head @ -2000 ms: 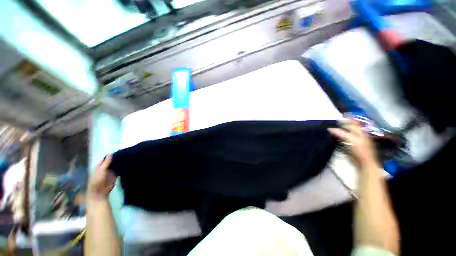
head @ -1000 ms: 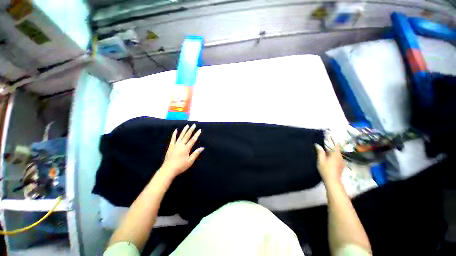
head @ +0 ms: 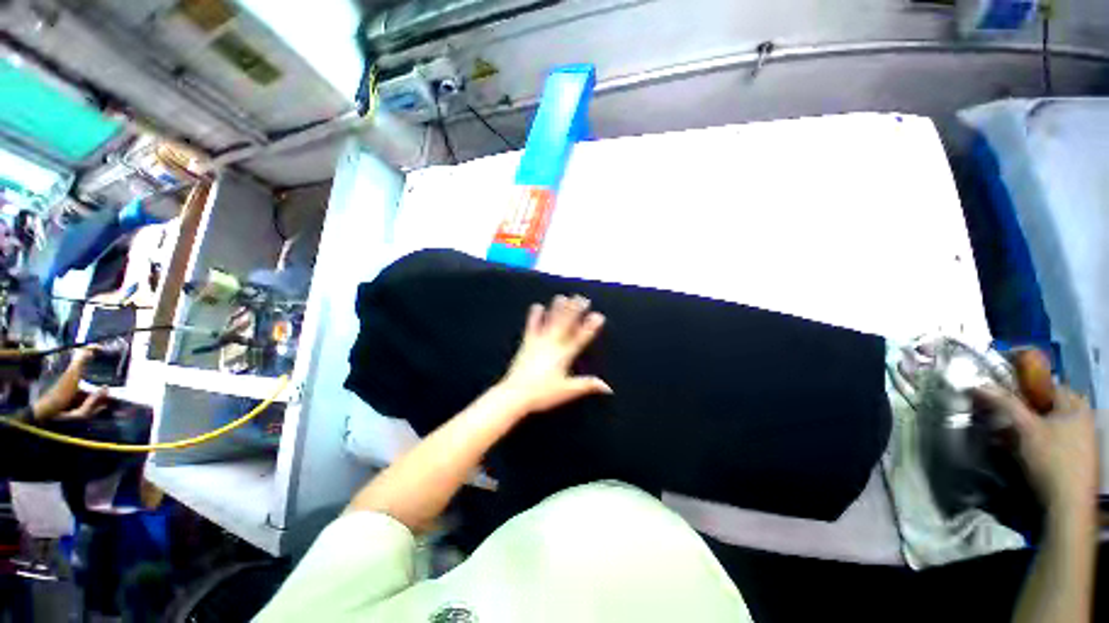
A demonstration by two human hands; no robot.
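Observation:
Black trousers (head: pixel 681 377) lie over the board on the white padded table, their cloth fairly flat, with a hem edge at the right. My left hand (head: pixel 553 359) rests palm down on the cloth, left of its middle, fingers apart. The steam iron (head: pixel 955 426) sits on a crumpled whitish cloth (head: pixel 918 535) just right of the trousers, its outline blurred. My right hand (head: pixel 1052 444) is closed around its handle, whose brown-orange end shows above the fingers. The near edge of the trousers is partly hidden by my body.
A blue arm (head: pixel 559 134) with a red-orange label stands behind the trousers on the white table top (head: pixel 778 195). Shelves (head: pixel 231 383) holding small items and a yellow hose (head: pixel 146 445) are at left. Another person's hand (head: pixel 73 389) shows far left. A second table (head: pixel 1070 183) is at right.
My right hand has left the right end of the trousers and moved right to the iron, taking hold of it. My left hand stays flat on the cloth. The view has shifted left.

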